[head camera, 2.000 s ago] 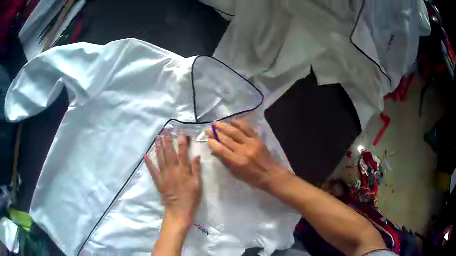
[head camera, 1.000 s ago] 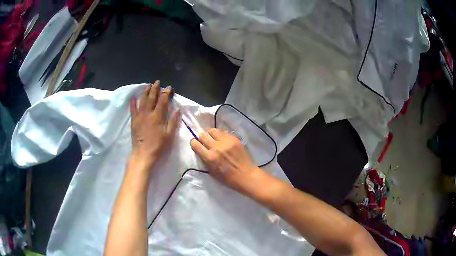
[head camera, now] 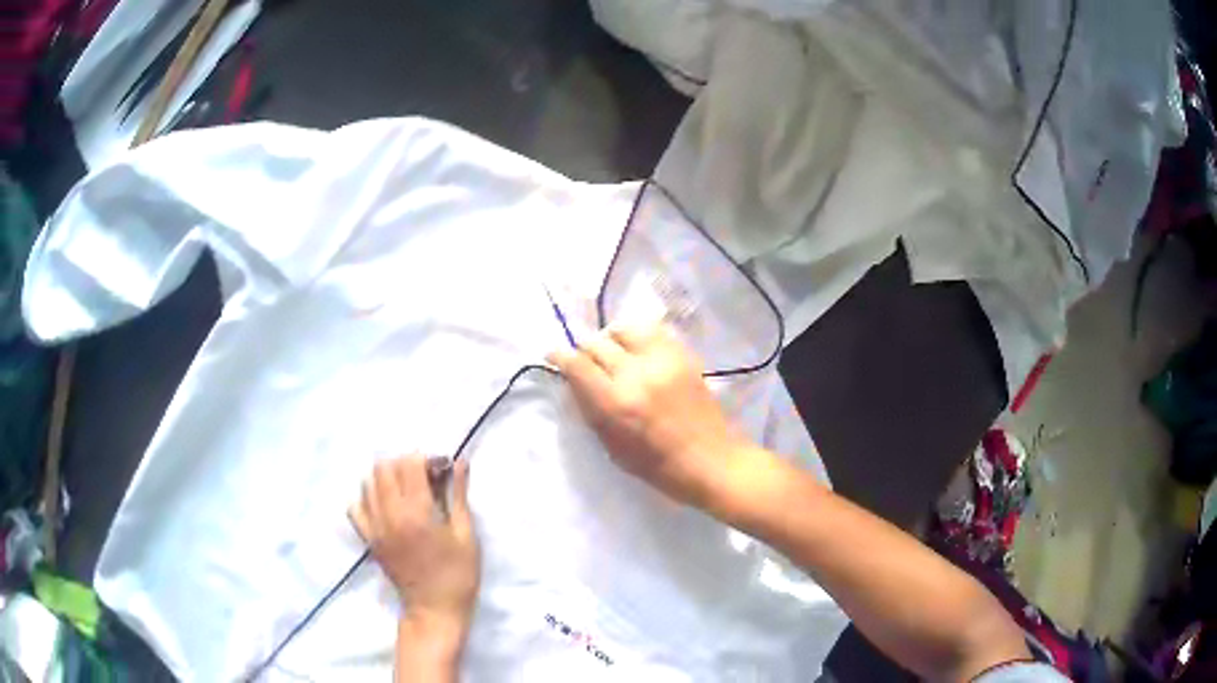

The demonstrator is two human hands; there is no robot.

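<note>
A white garment (head camera: 347,400) with thin dark piping lies spread out in front of me. Its dark-edged neckline (head camera: 687,287) is right of centre, and a small dark and red logo (head camera: 579,640) shows low on the front. My right hand (head camera: 647,400) holds a slim blue-violet pen (head camera: 561,320) over the garment beside the neckline, its thin end towards the upper left. My left hand (head camera: 421,534) rests on the front piping edge, with a small dark piece (head camera: 439,467) at its fingertips; its exact shape is unclear.
Other white garments (head camera: 854,134) lie heaped at the upper right. The dark tabletop (head camera: 888,387) shows between them. A tan stick (head camera: 180,67) lies at the upper left, a green scrap (head camera: 67,600) at the lower left, and red and white scraps (head camera: 988,494) at the right.
My left hand has moved down from the shoulder area to the front piping edge. My right hand with the pen has shifted slightly right. The garment has shifted up and right in view.
</note>
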